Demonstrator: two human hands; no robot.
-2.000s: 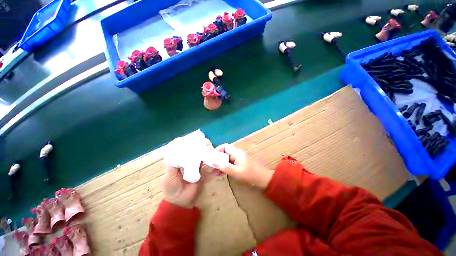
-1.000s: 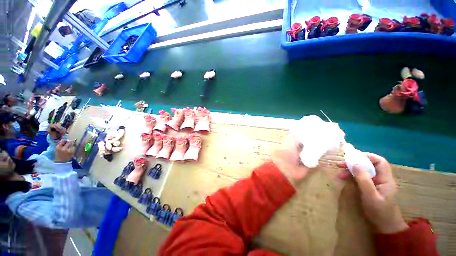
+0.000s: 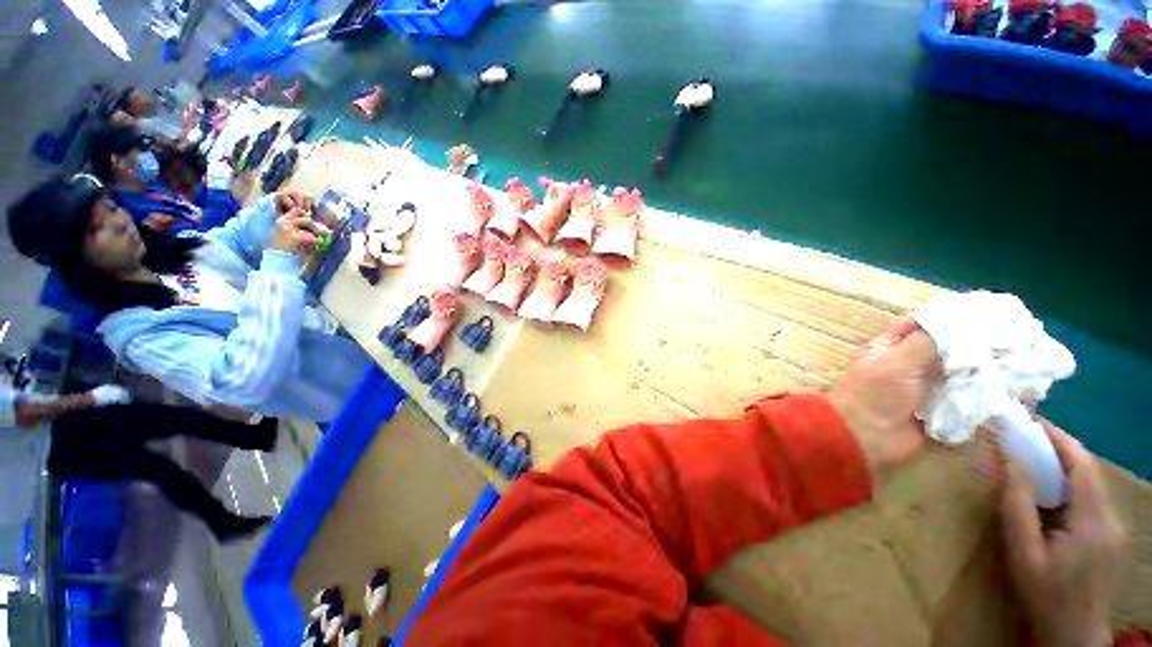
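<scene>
My left hand [image 3: 888,386] holds a crumpled white tissue [image 3: 992,354] over the cardboard at the right. My right hand [image 3: 1074,537] grips a small white squeeze bottle [image 3: 1032,455] close beside it. The bottle's tip is hidden in the tissue. Pink figurine bodies [image 3: 582,295] with red ruffled tops stand in two rows on the cardboard left of my hands. Small dark-blue handbag pieces [image 3: 484,436] with loop handles lie in a line along the near edge.
A green conveyor belt [image 3: 809,152] carries spaced leg pieces [image 3: 588,84]. A blue tray [image 3: 1061,70] of red-topped pieces is at the top right. A blue crate [image 3: 284,550] is below the cardboard [image 3: 708,341]. A person in light blue [image 3: 240,322] sits at the left.
The view has swung left, so the hands now appear further right and the neighbouring workers show. The tissue and bottle stay held together.
</scene>
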